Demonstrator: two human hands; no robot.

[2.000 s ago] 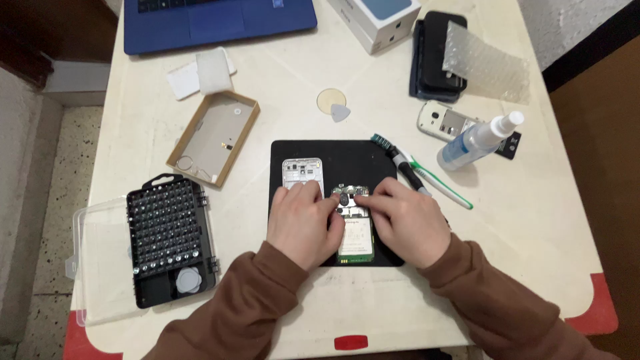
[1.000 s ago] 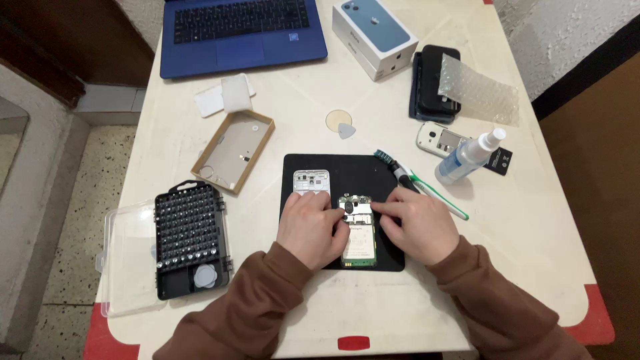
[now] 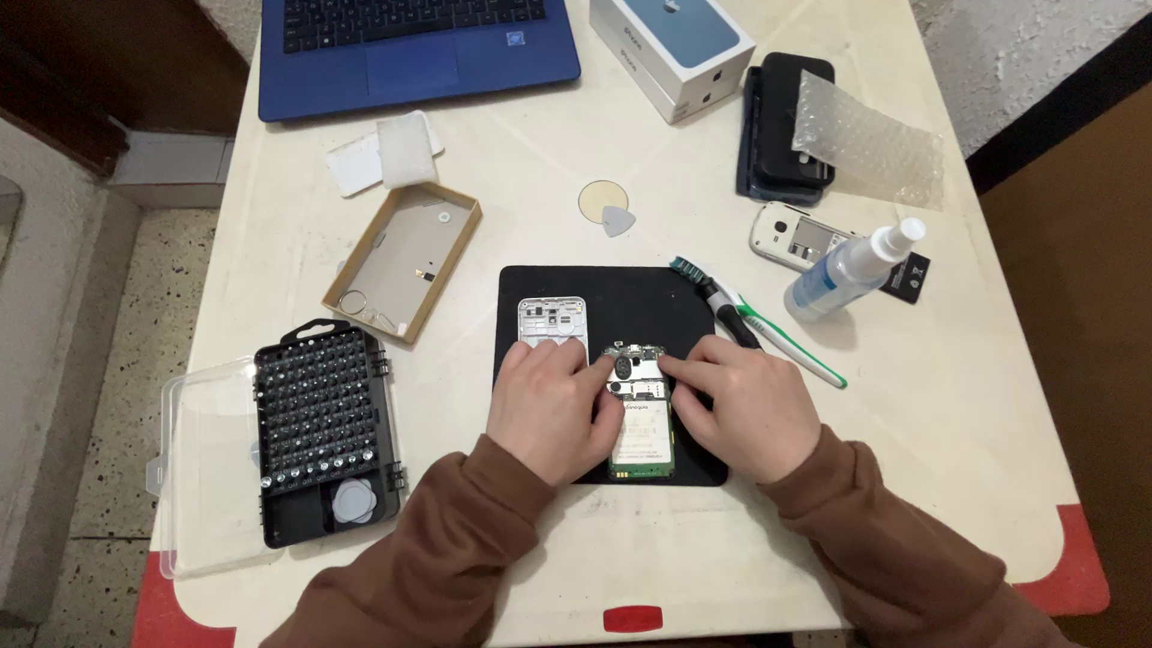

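An opened smartphone with its circuit board and battery [image 3: 642, 432] exposed lies on a black mat [image 3: 621, 297]. My left hand [image 3: 553, 405] touches the upper left edge of the board with its index finger, the thumb bent beside the battery. At the board's upper right edge rests the index fingertip of my right hand [image 3: 751, 400], its thumb just right of the phone. A white phone frame [image 3: 552, 317] lies on the mat's left part, its lower end hidden by my left hand. Neither hand is closed around anything.
Left stand an open screwdriver bit case [image 3: 315, 414] and a cardboard tray [image 3: 463, 256] with small parts. Right are a toothbrush [image 3: 792, 346], a dark-handled tool [image 3: 733, 319], a spray bottle [image 3: 837, 274] and a white phone [image 3: 792, 236]. Behind are a blue laptop [image 3: 418, 76] and a box [image 3: 684, 58].
Both hands stay at the top part of the opened phone, with only slight shifts of the fingers. The objects around them have not plainly moved; the view has shifted somewhat.
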